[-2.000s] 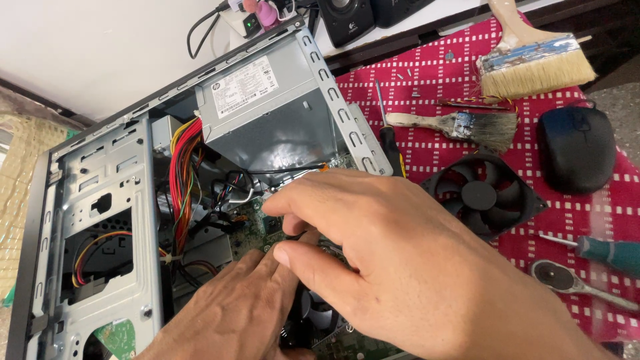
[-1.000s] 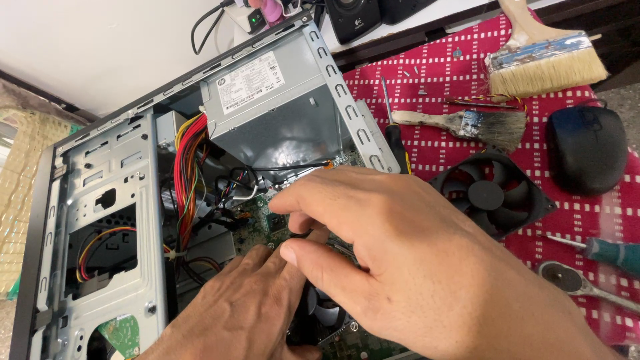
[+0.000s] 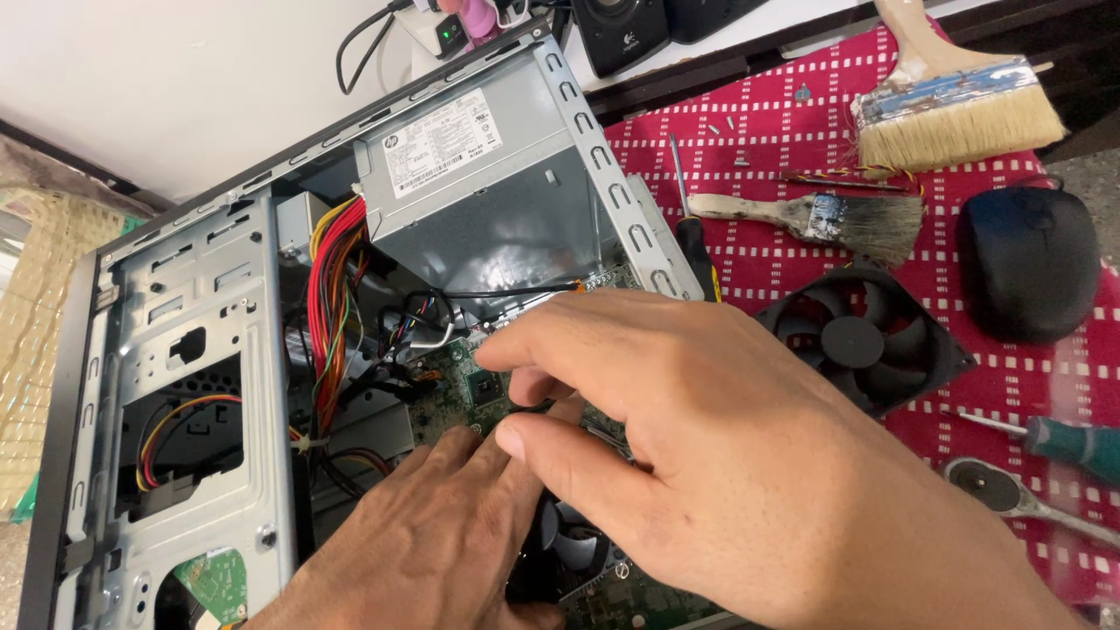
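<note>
An open desktop computer case [image 3: 284, 350] lies with its HP power supply [image 3: 472, 175] at the top and a green motherboard [image 3: 451, 385] inside. My left hand [image 3: 446, 525] reaches down into the case, its fingers stretched over the board beside a black cooling fan [image 3: 564, 534]. My right hand [image 3: 691, 437] is above and touches the left fingers; its thumb and bent fingers come together near a small dark part, perhaps a cable. The hands hide what lies beneath, and whether either grips anything does not show. Bundled coloured wires [image 3: 337, 289] run down left of the board.
On the red patterned cloth [image 3: 752, 332] to the right lie a loose case fan [image 3: 853, 341], a wide paintbrush [image 3: 958, 96], a smaller brush [image 3: 831, 219], a black mouse [image 3: 1028, 262], a black-handled screwdriver [image 3: 691, 232], a teal-handled screwdriver [image 3: 1072, 446] and a ratchet wrench [image 3: 997, 490]. A speaker [image 3: 621, 35] stands behind.
</note>
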